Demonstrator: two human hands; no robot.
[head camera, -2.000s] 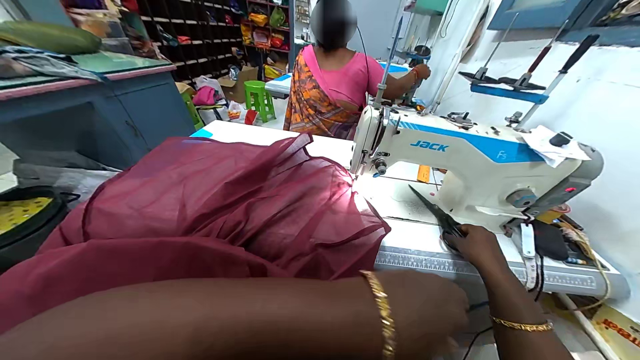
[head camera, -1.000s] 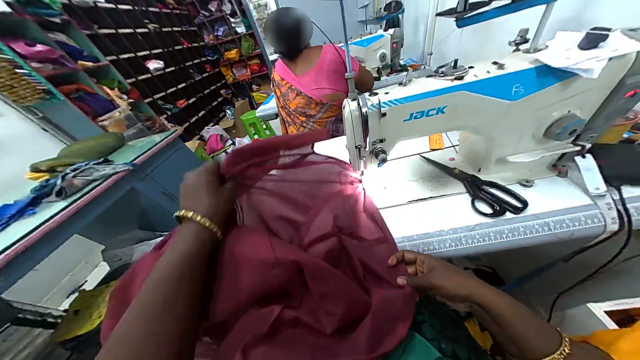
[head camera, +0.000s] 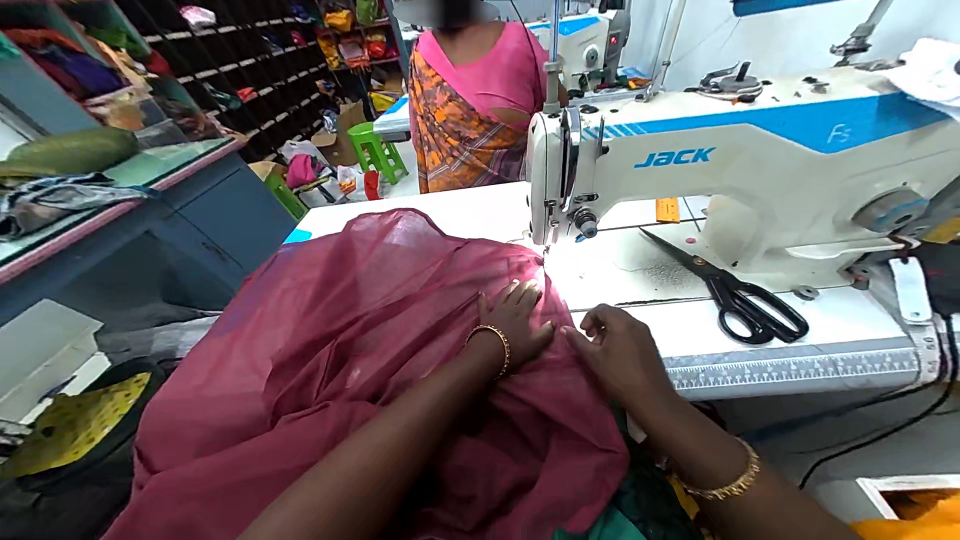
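Note:
Sheer maroon fabric (head camera: 315, 360) spreads over the left of the white machine table, and its edge lies under the needle area of a Jack sewing machine (head camera: 675, 142), lit by a bright lamp. My left hand (head camera: 517, 322) rests flat on the cloth just in front of the needle, fingers apart. At the fabric's right edge is my right hand (head camera: 619, 349), thumb and fingers bent around the edge; whether they pinch it is not clear. Black-handled fabric scissors (head camera: 724, 289) lie on the machine bed to the right, blades pointing toward the needle.
A measuring tape strip (head camera: 795, 371) runs along the table's front edge. Beyond the machine a person (head camera: 480, 97) in a pink blouse sits with back turned. At left stand a blue cabinet (head camera: 202, 217) and a black container (head camera: 142, 375) with yellow cloth. A green stool (head camera: 375, 150) stands behind.
My left hand has come down from the raised fabric at the left to the cloth by the needle. My right hand has moved up to the fabric's edge. Two seconds ago it held the scissors.

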